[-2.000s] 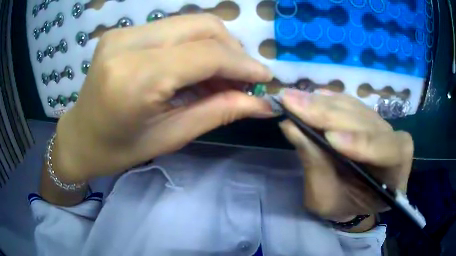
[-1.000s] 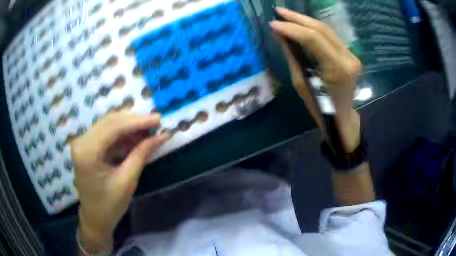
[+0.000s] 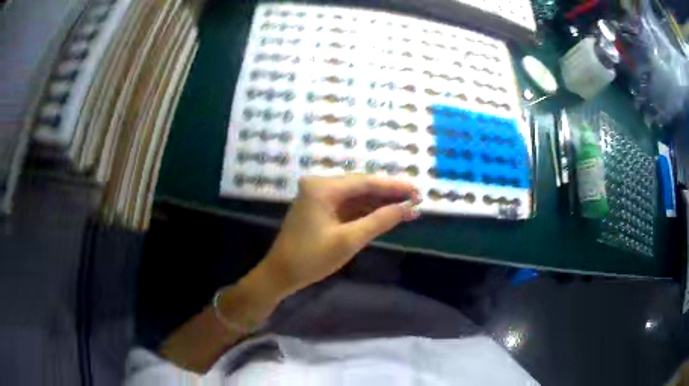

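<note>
My left hand (image 3: pixel 332 219) is over the front edge of the white cutout tray (image 3: pixel 363 202). Its thumb and forefinger pinch a tiny part (image 3: pixel 412 203), shiny with a hint of green; its detail is blurred. Rows of small round parts sit in the tray's dumbbell-shaped cutouts. A blue ring sheet (image 3: pixel 480 147) lies on the tray's right side. My right hand is not recognisable; only a small skin-coloured patch shows at the bottom right corner.
Stacked trays (image 3: pixel 140 113) stand at the left. Right of the tray are slim tools (image 3: pixel 563 147), a green bottle (image 3: pixel 591 177), a clear blister sheet (image 3: pixel 631 185), a white round dish (image 3: pixel 539 74) and a white bottle (image 3: pixel 588 69). Another pale tray (image 3: pixel 502 11) is at the back.
The view has swung and widened, showing the whole tray and bench. My right hand, which held a dark slim tool, has left the picture's right side. My left hand still pinches near the tray's front edge.
</note>
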